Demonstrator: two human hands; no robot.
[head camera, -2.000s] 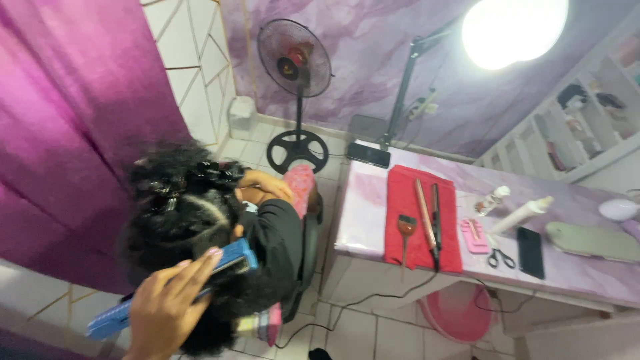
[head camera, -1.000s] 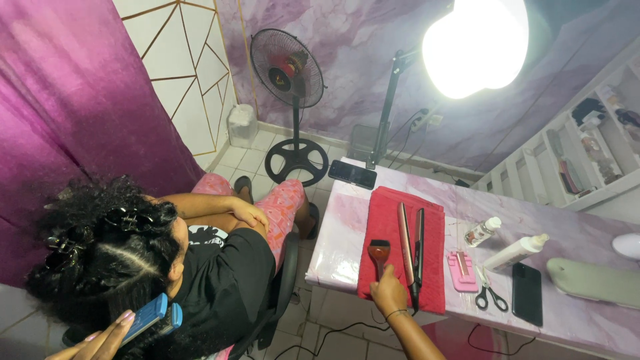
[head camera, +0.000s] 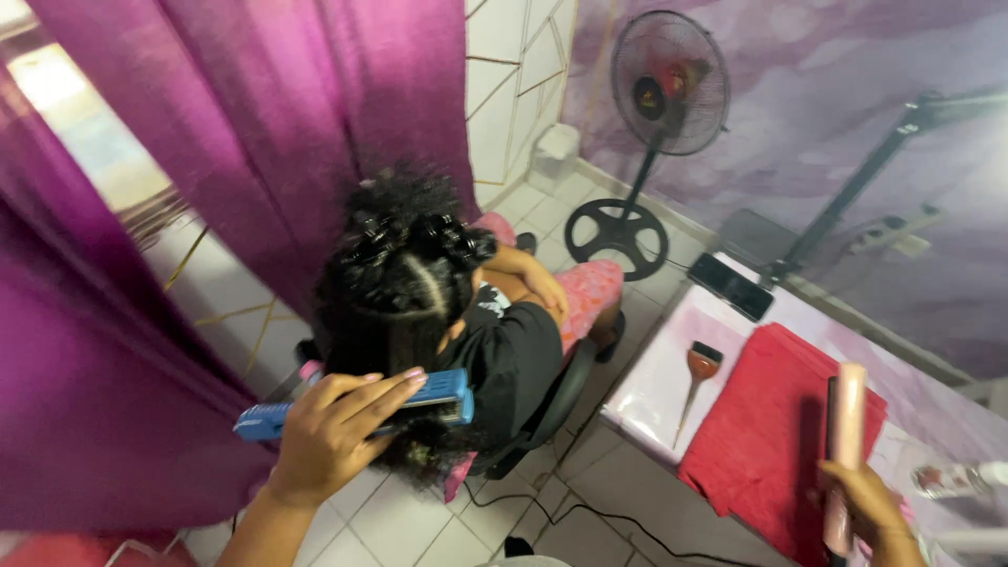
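Observation:
My left hand (head camera: 339, 433) is closed around a blue hair straightener (head camera: 441, 394), whose plates lie at the lower hair of a seated person (head camera: 394, 291). That dark curly hair is parted, with clipped sections on top. My right hand (head camera: 866, 504) grips a pink-and-black flat iron (head camera: 849, 417) over the red towel (head camera: 756, 425) on the table. A tint brush (head camera: 699, 374) with a reddish head lies on the tabletop, left of the towel.
A marbled table (head camera: 638, 394) stands at right, with a phone (head camera: 731, 286) at its far corner and a bottle (head camera: 949, 479) near the right edge. A standing fan (head camera: 669, 87) is behind, a purple curtain (head camera: 299, 118) at left. A black cable (head camera: 606, 516) crosses the floor.
The tint brush has moved off the red towel onto the bare tabletop. My right hand has taken hold of the pink-and-black flat iron, which lay on the towel. The view has swung left.

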